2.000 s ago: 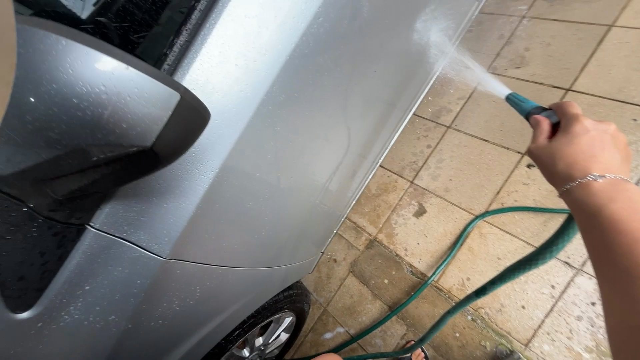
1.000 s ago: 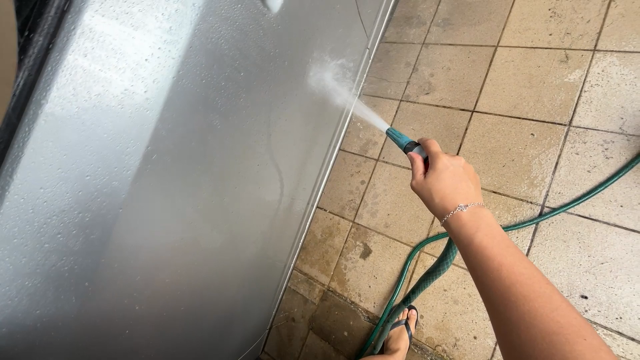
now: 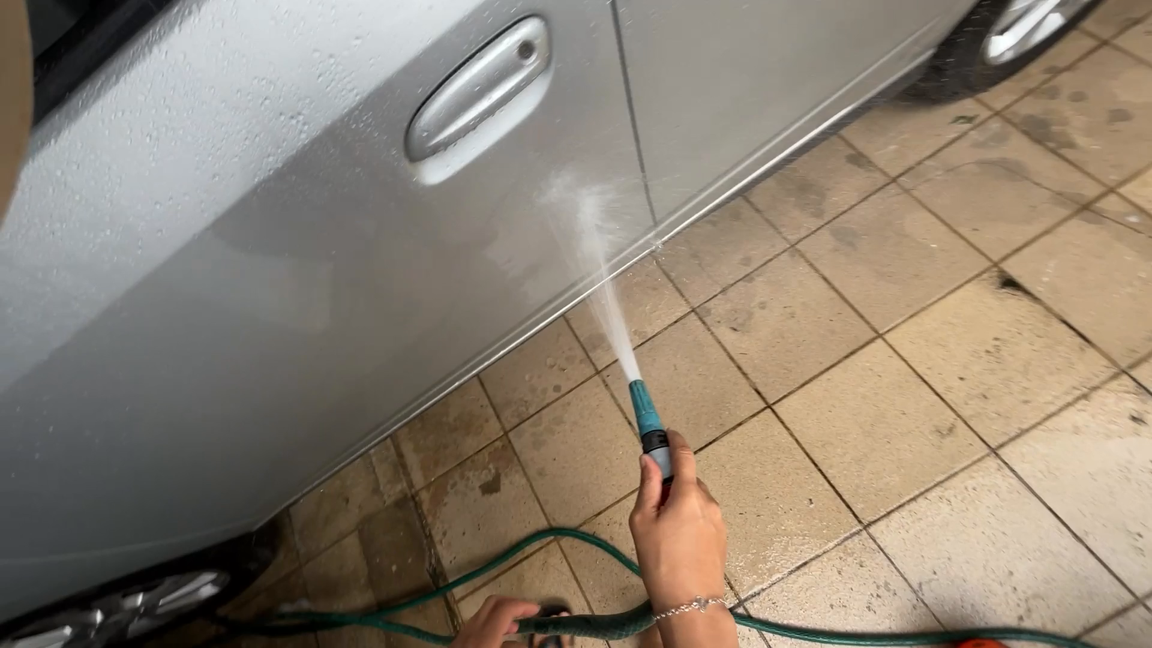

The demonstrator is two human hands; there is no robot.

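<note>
My right hand [image 3: 679,535], with a chain bracelet at the wrist, grips a teal and grey hose nozzle [image 3: 648,416] at the lower middle. A white spray of water [image 3: 605,288] leaves its tip and hits the lower part of a silver car door [image 3: 360,252], below and right of the door handle [image 3: 481,90]. Water beads cover the upper door. At the bottom edge, my left hand [image 3: 493,623] is partly in view, its fingers at the thick green hose [image 3: 594,623]; whether they close around it is not plain.
Thinner green hose [image 3: 531,540] loops over the wet beige floor tiles [image 3: 873,414]. Car wheels show at the lower left [image 3: 153,603] and upper right [image 3: 999,45]. A sandalled foot [image 3: 549,630] is near my left hand. An orange-red object [image 3: 981,643] is cut off at the bottom edge.
The view has shifted along the car, bringing the door handle and another wheel into sight. The spray now lands near the door seam. My left hand has come into view at the bottom.
</note>
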